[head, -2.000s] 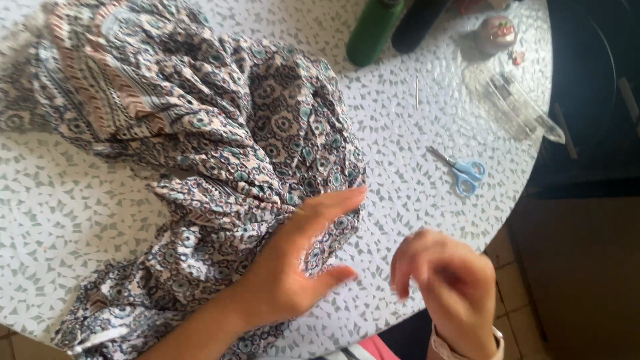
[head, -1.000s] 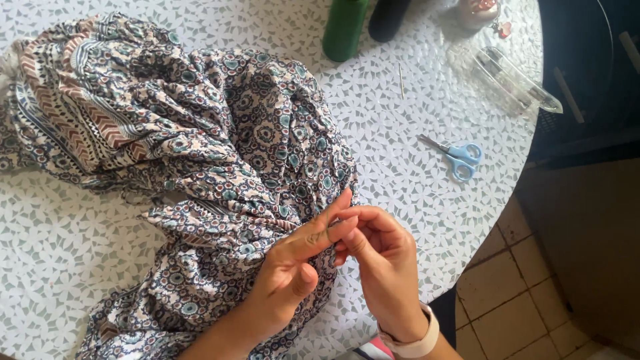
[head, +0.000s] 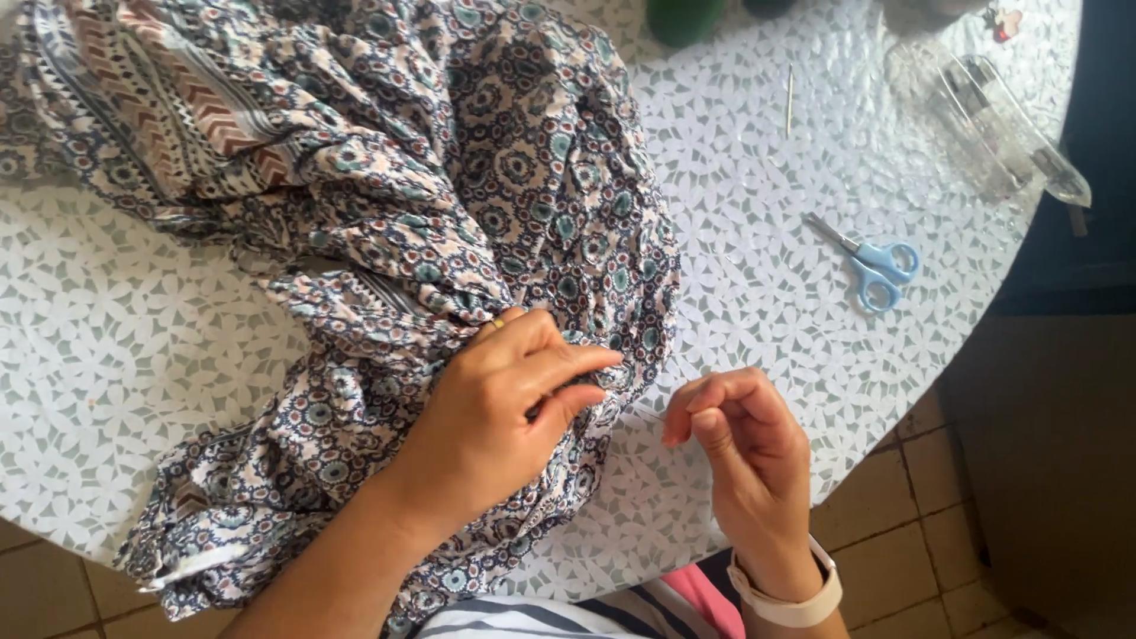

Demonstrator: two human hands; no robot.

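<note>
A patterned cloth garment lies bunched over the left and middle of the table. On its lower part rests my left hand, ring on one finger, with thumb and forefinger apart near the garment's right edge; whether it pinches cloth with the other fingers is hidden. My right hand is raised to the right of the garment, thumb tip against the curled forefinger. A thin line, perhaps thread, runs faintly between the hands; a needle cannot be made out. Light-blue-handled scissors lie above and right of my right hand.
The round table has a white floral lace-patterned cover. A thin metal rod lies near the top. At the upper right is a clear plastic case, with a small red charm above it. A green bottle stands at the top edge.
My hands were together at the fingertips one second ago; now they are apart. My left hand lies over the garment, and my right hand is off to its right.
</note>
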